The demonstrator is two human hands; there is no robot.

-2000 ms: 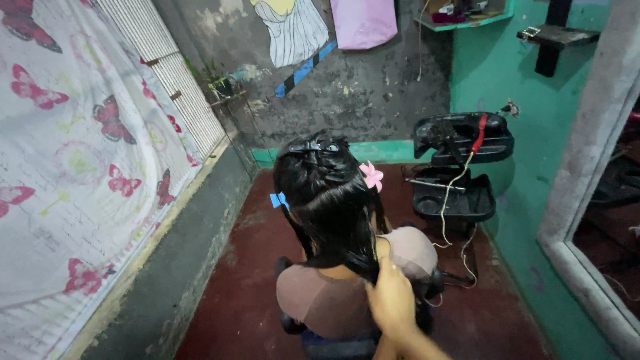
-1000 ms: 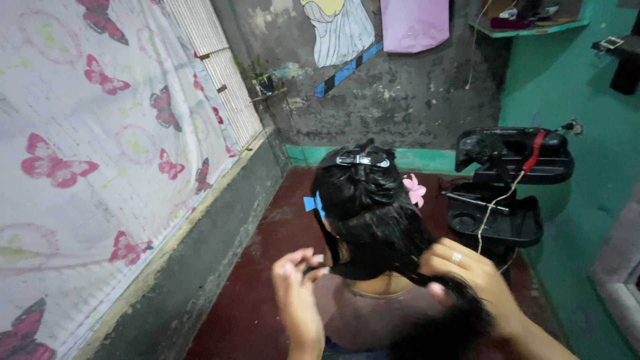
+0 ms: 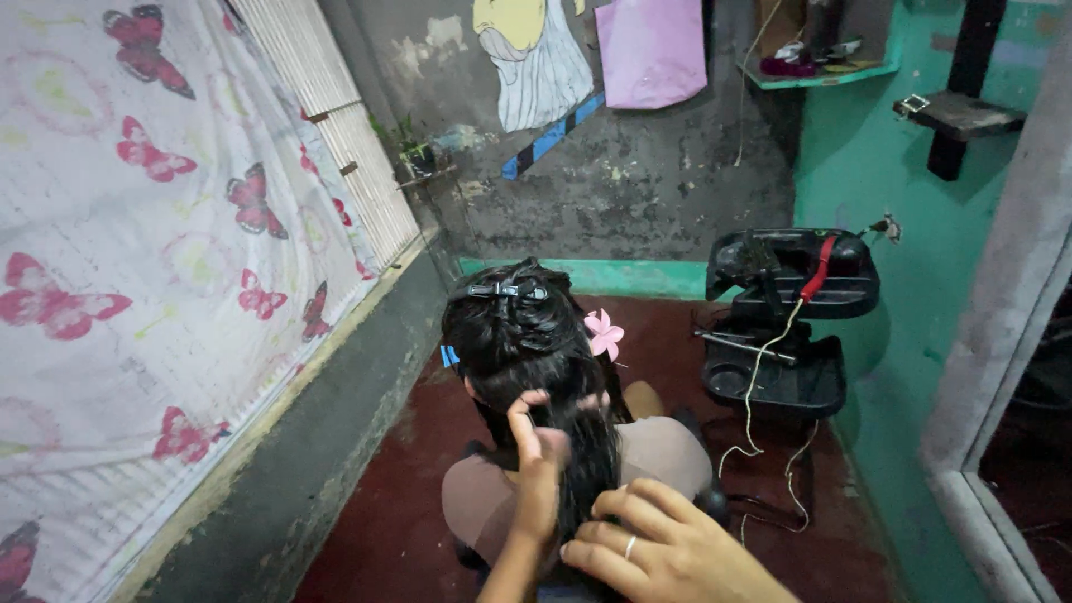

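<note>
A seated person with long dark hair (image 3: 586, 452) faces away from me. A dark hair clip (image 3: 507, 291) pins the top section, a blue clip (image 3: 450, 356) sits at the left side and a pink flower clip (image 3: 604, 333) at the right. My left hand (image 3: 540, 452) is raised at the back of the head, its fingers partly in the hair and slightly blurred. Lower down, my right hand (image 3: 645, 540), with a ring on one finger, rests with bent fingers against the hanging lengths; whether it grips them cannot be told.
A black two-tier salon trolley (image 3: 775, 394) stands at the right, with a red-handled corded tool (image 3: 819, 270) on its top tray and a pale cord hanging down. A butterfly-print curtain (image 3: 209, 209) covers the left side above a low wall. A framed mirror (image 3: 963, 427) is at the right edge.
My left hand has moved from beside the hair to the back of the head. My right hand, which lifted the lengths out to the right a second ago, is now lower, behind the person's back.
</note>
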